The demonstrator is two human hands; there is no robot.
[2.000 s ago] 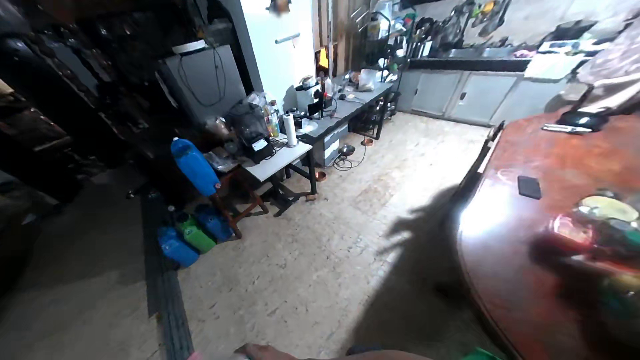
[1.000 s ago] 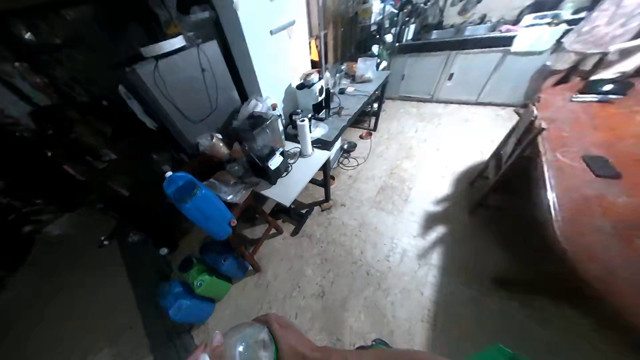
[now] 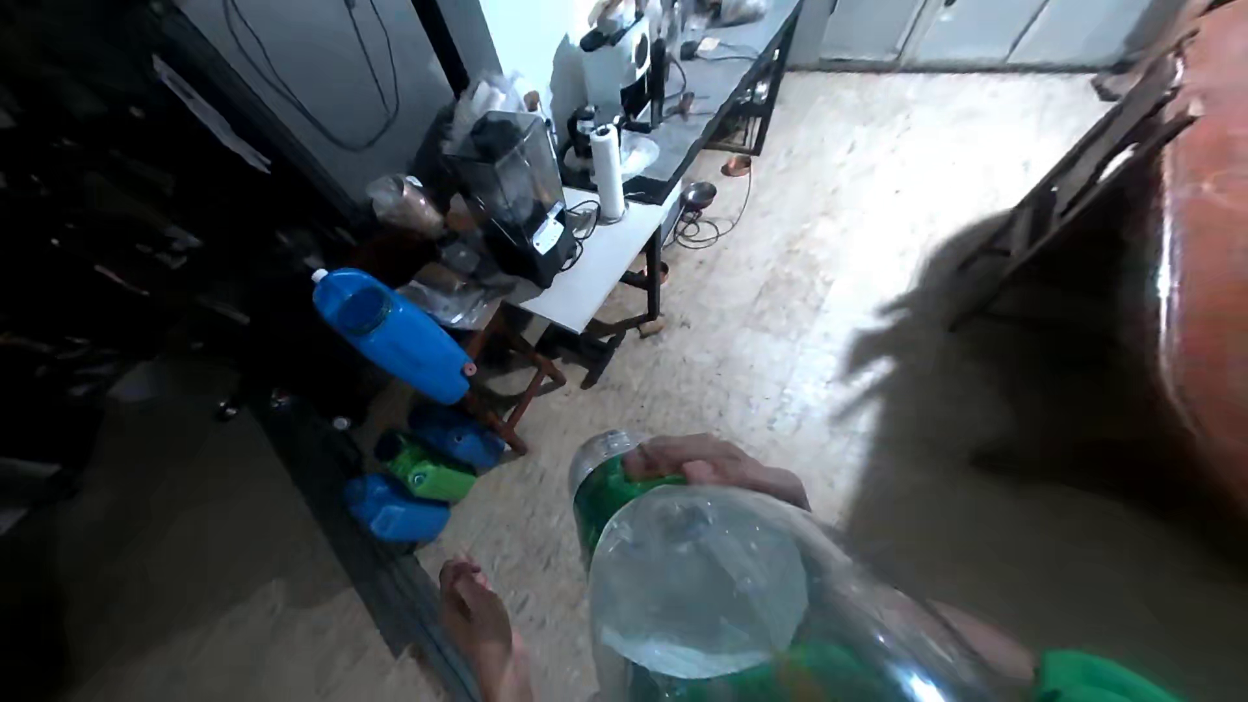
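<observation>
My right hand [image 3: 721, 466] reaches in from the lower right, past a green cuff [image 3: 1097, 678]. Its fingers wrap over a green container with a clear end [image 3: 606, 468], perhaps a bottle or jar. In front of that hand, close to the camera, a large clear container [image 3: 697, 585] shows its round end; what supports it cannot be made out. My left hand [image 3: 478, 614] is low and left of both containers, fingers loosely curled, with nothing seen in it.
A blender [image 3: 517, 200] and a paper roll [image 3: 606, 171] stand on a white table [image 3: 595, 283]. Blue [image 3: 390, 336] and green [image 3: 429, 478] jugs are at the left. A folding chair [image 3: 1063, 185] leans by the red-brown table [image 3: 1214, 253].
The large clear container has come into the foreground, and the green container now shows in my right hand. My left hand shows more fully at the lower left. The view has turned downward.
</observation>
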